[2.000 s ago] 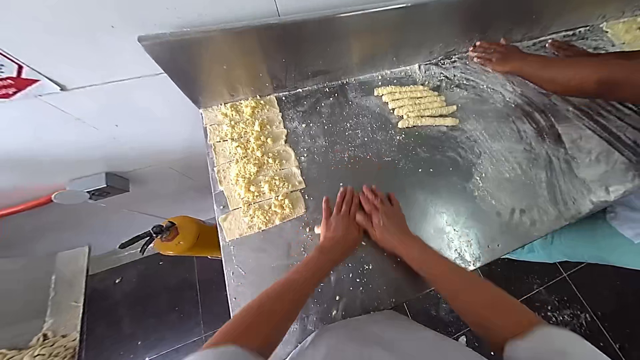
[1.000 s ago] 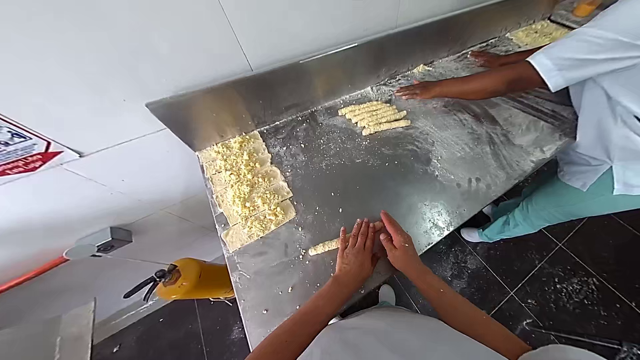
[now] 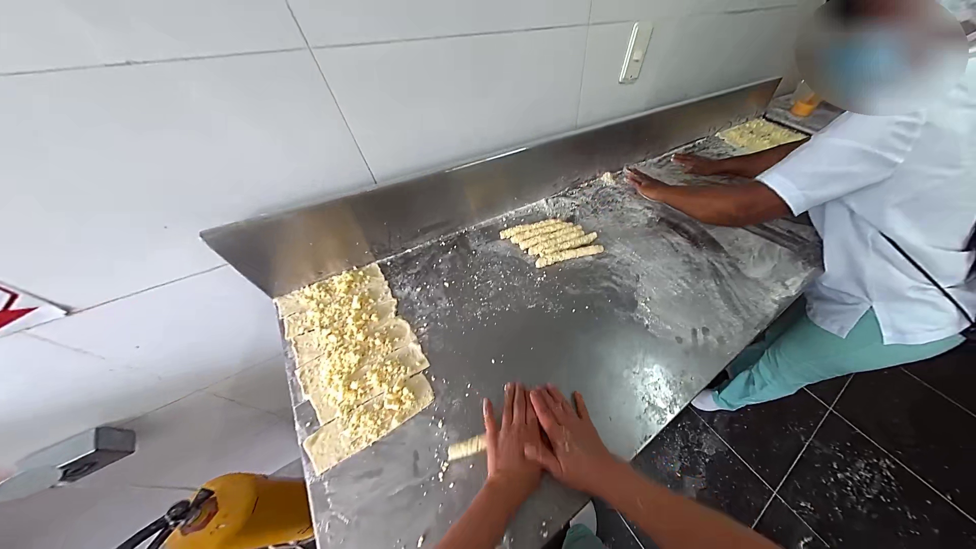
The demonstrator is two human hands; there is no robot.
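My left hand [image 3: 515, 442] lies flat, palm down, over a dough roll [image 3: 466, 447], whose left end pokes out beside it. My right hand [image 3: 568, 442] rests palm down against it, their fingers close together; whether it touches the roll is hidden. Left of my hands, overlapping flat dough strips [image 3: 328, 450] topped with crumbled cheese [image 3: 347, 351] run along the left end of the steel table [image 3: 526, 328]. Farther back, several rolled dough sticks [image 3: 553, 240] lie side by side.
A co-worker in a white top [image 3: 884, 183] stands at the right, both hands [image 3: 648, 185] on the floured table. Behind them lies more topped dough [image 3: 761, 135]. A steel backsplash [image 3: 457, 191] borders the wall. A yellow fire extinguisher [image 3: 259, 511] stands beyond the left edge.
The view has swung up and right, bringing the co-worker's body into sight. My hands stay together over the dough roll; one second ago more of its left end showed.
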